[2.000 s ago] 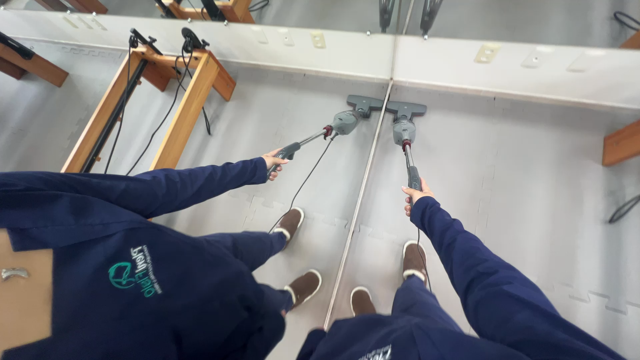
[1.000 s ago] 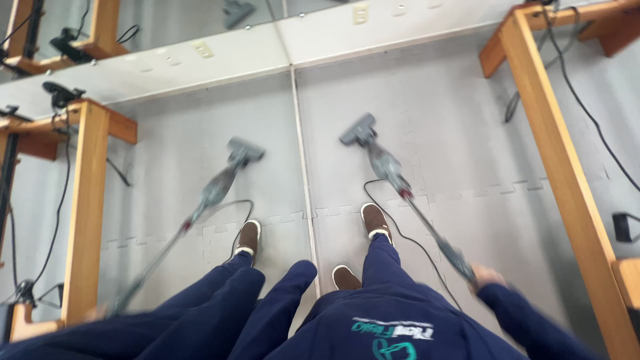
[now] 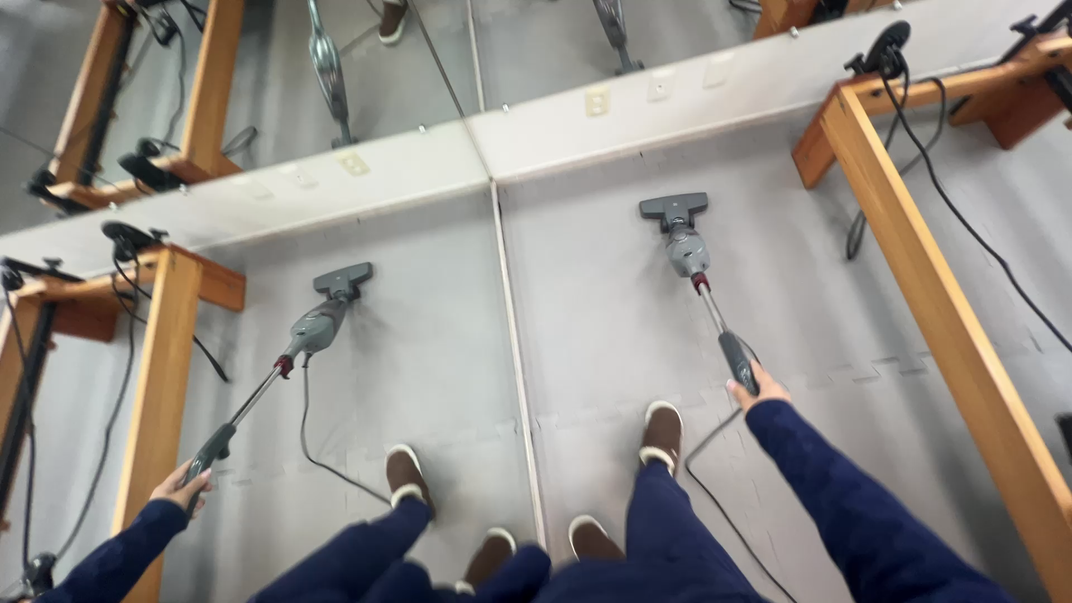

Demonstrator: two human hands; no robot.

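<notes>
My right hand (image 3: 758,387) is closed around the dark handle of a grey stick vacuum cleaner (image 3: 688,251). Its metal tube runs forward from the handle through a red collar to the grey body. The wide floor nozzle (image 3: 674,205) rests on the grey mat floor (image 3: 586,335), a short way from the white wall base. A black power cord (image 3: 712,494) trails back past my brown shoe (image 3: 662,431). My left hand is out of view. A mirror at the left repeats my arm, the vacuum and my legs.
A wooden frame (image 3: 930,276) with black fittings and hanging cables (image 3: 963,218) stands along the right. The mirror's edge (image 3: 515,352) runs down the middle. Ahead, the low white wall (image 3: 636,109) bears outlets, with another mirror above it.
Since the one-second-old frame, the nozzle has swung away from the side mirror and my right hand has reached forward, still on the handle. The view has shifted.
</notes>
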